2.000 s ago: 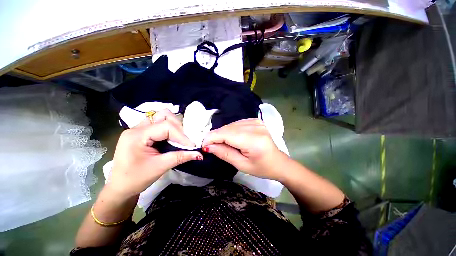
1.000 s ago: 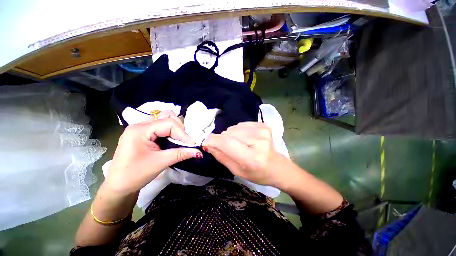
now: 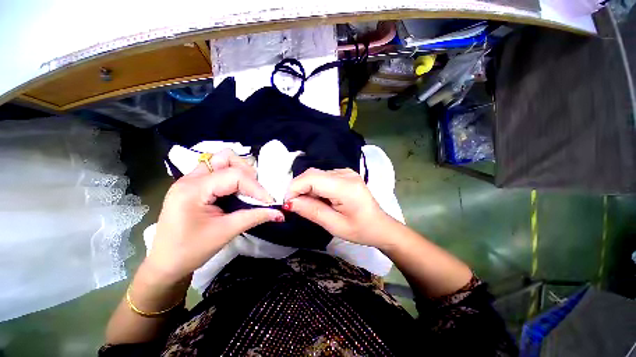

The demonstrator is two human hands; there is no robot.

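Note:
A black garment [image 3: 300, 129] lies across my lap on a white lap cloth [image 3: 380, 174]. A white cup lining [image 3: 277, 167] stands up from its middle, between my hands. My left hand [image 3: 216, 209] pinches the garment's black and white edge between thumb and fingers. My right hand [image 3: 342, 206] pinches at the same edge, its fingertips touching or nearly touching my left fingertips. No needle or thread can be made out. Black straps [image 3: 288, 77] form a loop at the garment's top.
A white-topped table [image 3: 160, 21] with a wooden drawer [image 3: 118, 73] runs across the top. Lace-edged white fabric [image 3: 56, 209] hangs at left. A grey fabric bin [image 3: 565, 111] and a blue-lined container [image 3: 471, 132] stand at right. Another grey and blue bin [image 3: 586, 324] is at the lower right.
My right hand has turned a little and its fingers are back at the edge, much as two seconds ago. My left hand and the garment have barely moved.

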